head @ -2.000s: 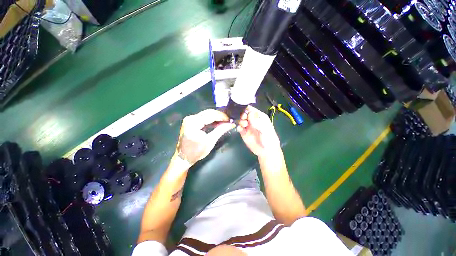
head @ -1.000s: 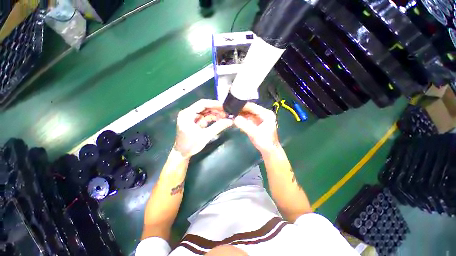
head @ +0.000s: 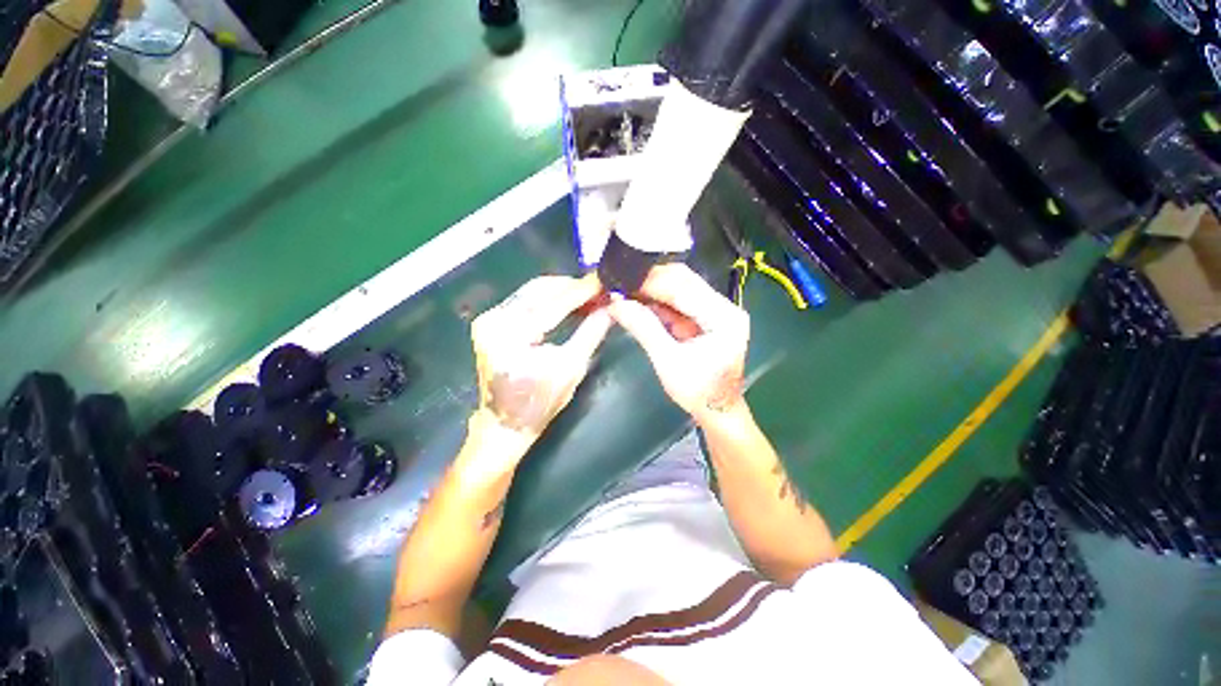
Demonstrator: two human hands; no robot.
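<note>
The electric screwdriver point(head: 680, 168) hangs tilted, its cream grip and dark nose pointing down at my fingers. My left hand point(head: 533, 351) and my right hand point(head: 694, 342) are bare, with thumbs and fingertips meeting just under the nose. The fingers are bent inward; anything small between them and the driver bit are hidden or too small to tell. The white and blue screw feeder point(head: 585, 176) stands behind the screwdriver, with screws in its top tray.
Round black motor-like units point(head: 291, 429) are grouped at left, with one silver-faced unit point(head: 268, 497). Pliers with yellow and blue handles point(head: 781, 278) lie right of the feeder. Black tray stacks stand at left point(head: 127, 536), upper right point(head: 870, 148) and right point(head: 1138, 416). A white strip point(head: 402, 283) crosses the green surface.
The screwdriver swung to a more tilted angle, then shifted slightly up in view. My hands have drawn closer together under its nose, and their fingertips now meet.
</note>
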